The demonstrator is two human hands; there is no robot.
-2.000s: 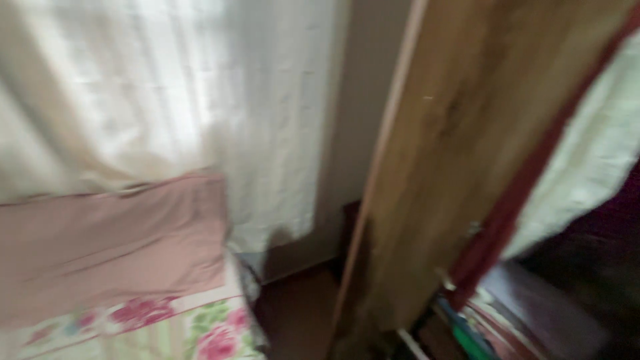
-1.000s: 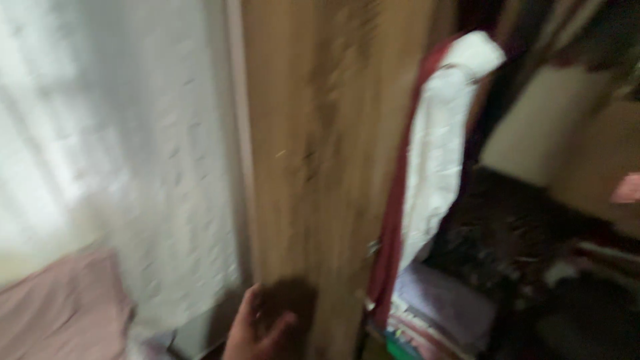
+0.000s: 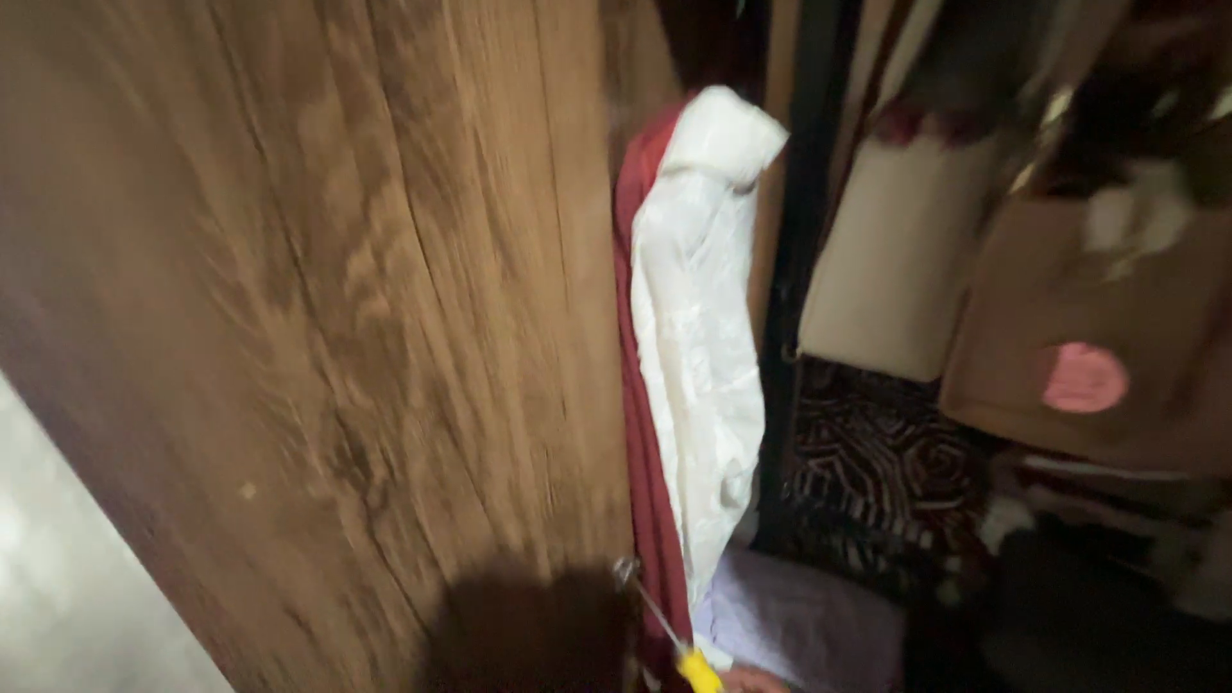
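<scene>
At the bottom edge, the fingertips of my right hand [image 3: 756, 681] are at the yellow handle of a screwdriver [image 3: 698, 670]. Its thin shaft points up and left to a small metal fitting [image 3: 626, 570] near the edge of a brown wood-grain panel [image 3: 433, 289]. Most of this hand is cut off by the frame. Just right of the fitting hang a dark red cloth [image 3: 640, 366] and a white garment [image 3: 698, 318]. My left hand is out of view.
A beige bag [image 3: 885, 260] and a brown bag [image 3: 1097, 318] with a pink round patch hang on the right. Below them lie a dark patterned cloth [image 3: 876, 452] and a lilac cloth [image 3: 799, 616]. A pale curtain [image 3: 67, 577] shows at the lower left.
The view has swung right and closer to the panel. A hand seen against the panel's lower part one second ago is gone; the yellow-handled screwdriver and fingertips now show at the bottom.
</scene>
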